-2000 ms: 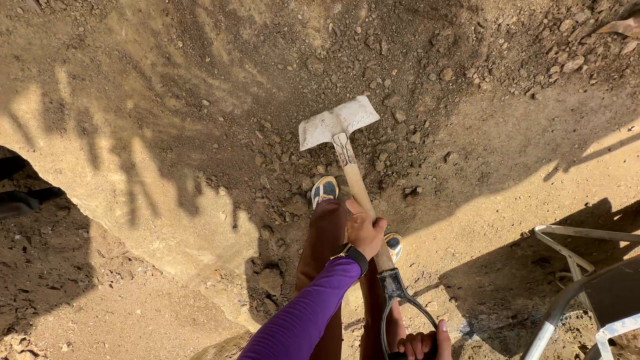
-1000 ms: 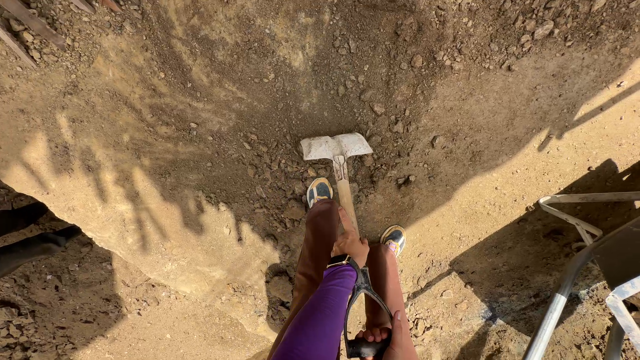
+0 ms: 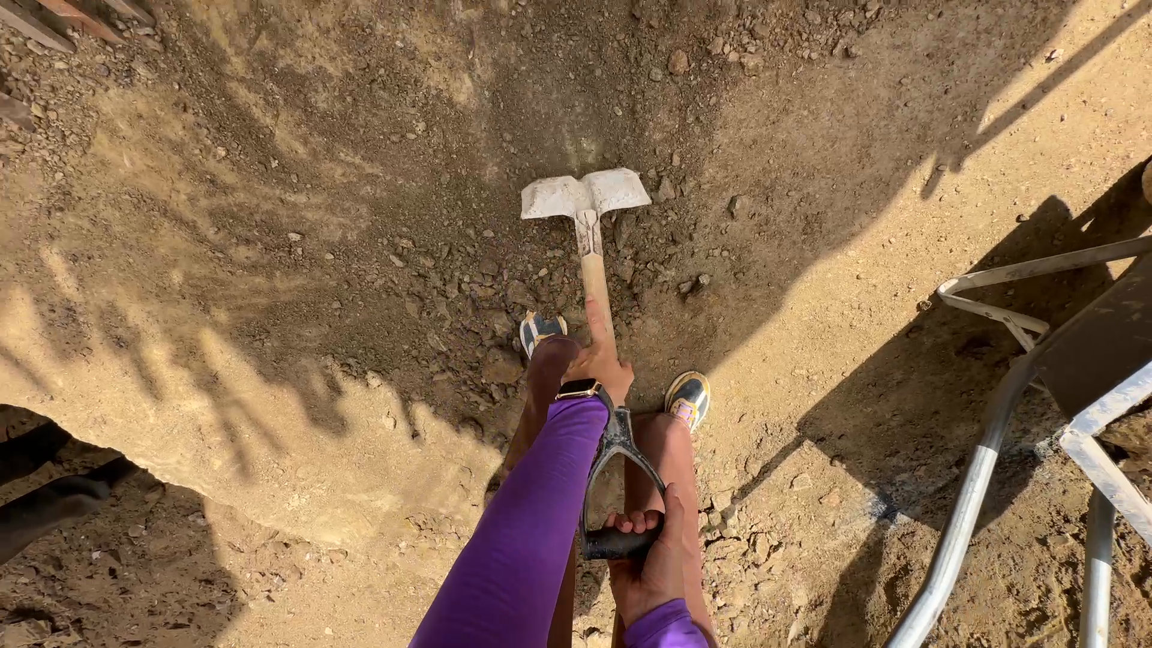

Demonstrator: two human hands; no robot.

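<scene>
A shovel (image 3: pixel 597 281) with a pale, dirt-caked metal blade, a wooden shaft and a black D-handle reaches forward from my body. Its blade (image 3: pixel 616 190) rests at the loose soil and gravel beyond my feet. My left hand (image 3: pixel 601 364), with a watch at the wrist, grips the lower shaft, one finger stretched along the wood. My right hand (image 3: pixel 646 549) is closed around the crossbar of the black D-handle (image 3: pixel 621 543). Purple sleeves cover both arms. The shovel blade carries no visible heap of soil.
At the right stands a wheelbarrow (image 3: pixel 1102 333) with metal tube handles. My shoes (image 3: pixel 688 399) are on either side of the shaft. Stones and rubble lie around them. Dark legs, apparently another person's, show at the lower left (image 3: pixel 54 504); wooden pieces (image 3: pixel 81 18) lie at the upper left.
The shovel has swung from a slant to nearly straight ahead, and its D-handle has moved left, closer to my left forearm. Both hands have kept hold of it.
</scene>
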